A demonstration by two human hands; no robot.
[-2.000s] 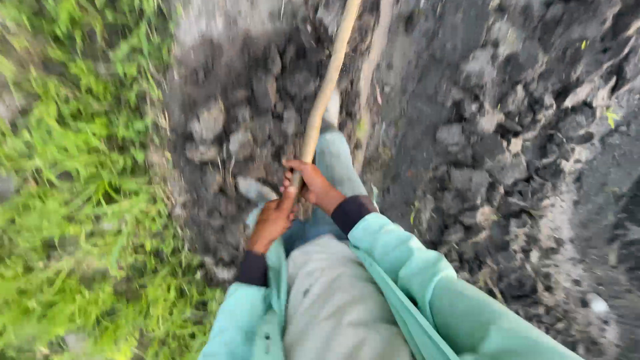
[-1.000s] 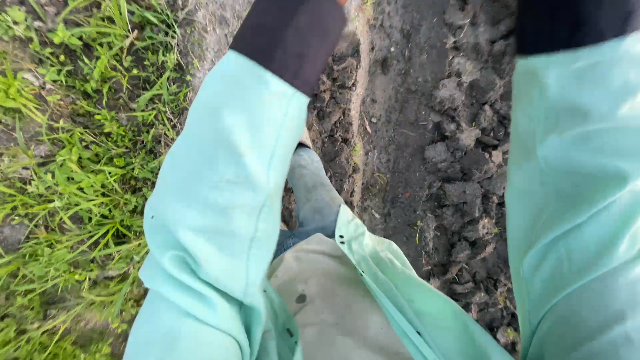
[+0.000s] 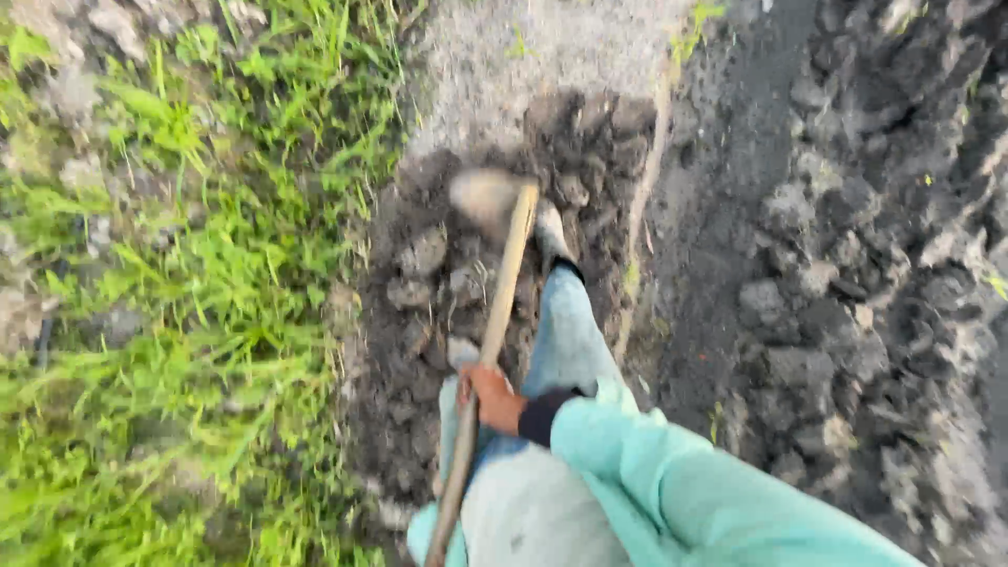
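Note:
My right hand (image 3: pixel 492 398) is closed around the long wooden handle (image 3: pixel 504 303) of what looks like a hoe. The handle slants up from the bottom edge, between my legs' line and the grass side. At its far end the blurred head (image 3: pixel 484 197) lies over dark, broken soil (image 3: pixel 417 291), just left of my forward foot (image 3: pixel 551 230). My left hand is out of sight; only a bit of its teal sleeve (image 3: pixel 425 534) shows at the bottom, beside the lower handle.
Green grass and weeds (image 3: pixel 236 276) border the dug strip on the left. Pale, unbroken ground (image 3: pixel 543 47) lies ahead. To the right run a thin raised ridge (image 3: pixel 642 205), a smooth dark furrow (image 3: pixel 717 197) and a band of rough clods (image 3: pixel 819 346).
Both forearms were raised across the view a second ago; now the right arm is lower and the tool is down by the soil. Two seconds ago both hands showed together on the handle.

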